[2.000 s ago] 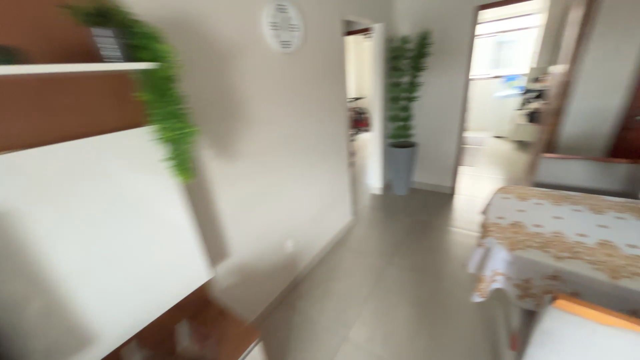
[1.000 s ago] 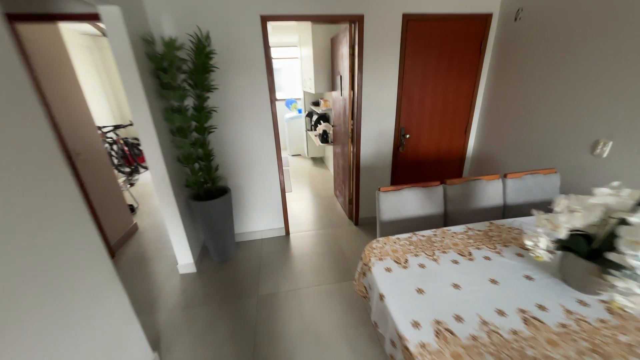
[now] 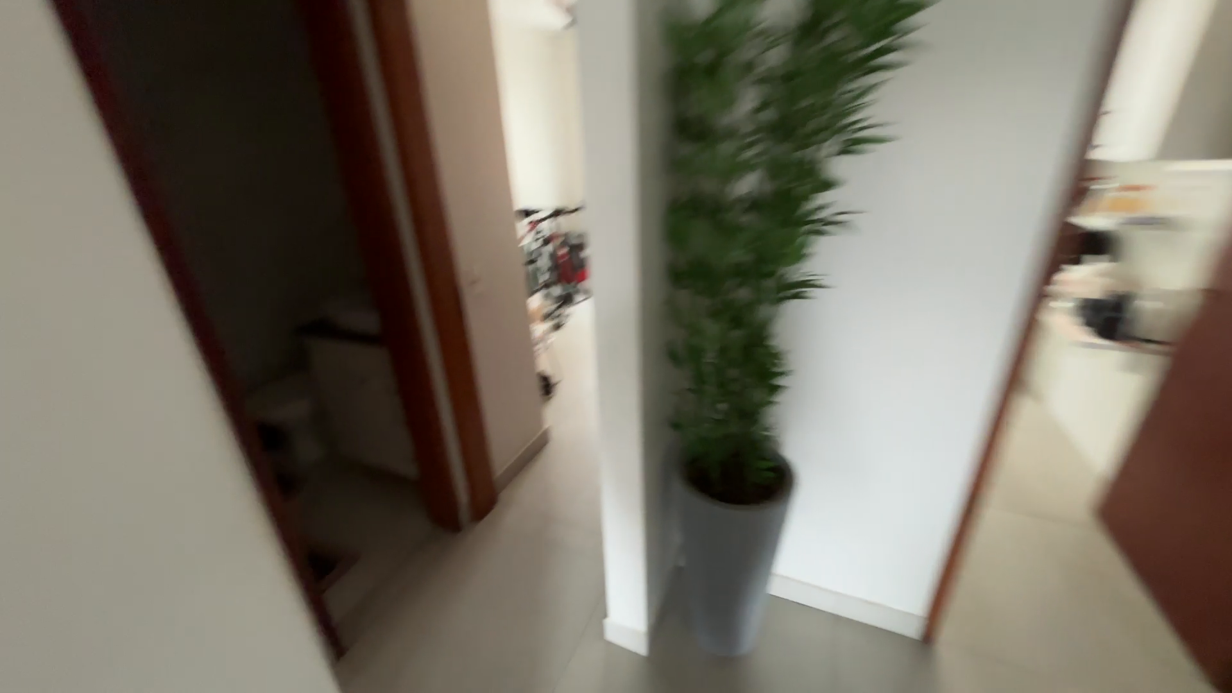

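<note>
Neither my left hand nor my right hand shows in the head view, so what they hold is hidden. Close ahead, right of the middle, a tall leafy green plant point(image 3: 751, 221) rises from a tall grey planter point(image 3: 733, 568). The planter stands on the tiled floor beside the end of a white wall point(image 3: 621, 366). The picture is blurred by motion.
At the left, a wood-framed doorway point(image 3: 423, 289) opens on a dark room with a pale cabinet point(image 3: 361, 404). Beyond the passage is what looks like a bicycle point(image 3: 558, 255). A reddish-brown door point(image 3: 1179, 481) stands ajar at the right, and a pale wall point(image 3: 125, 433) is near at left.
The view has moved forward toward the plant and turned left. The dining table and its chairs have left the picture, and the dark doorway has come into it.
</note>
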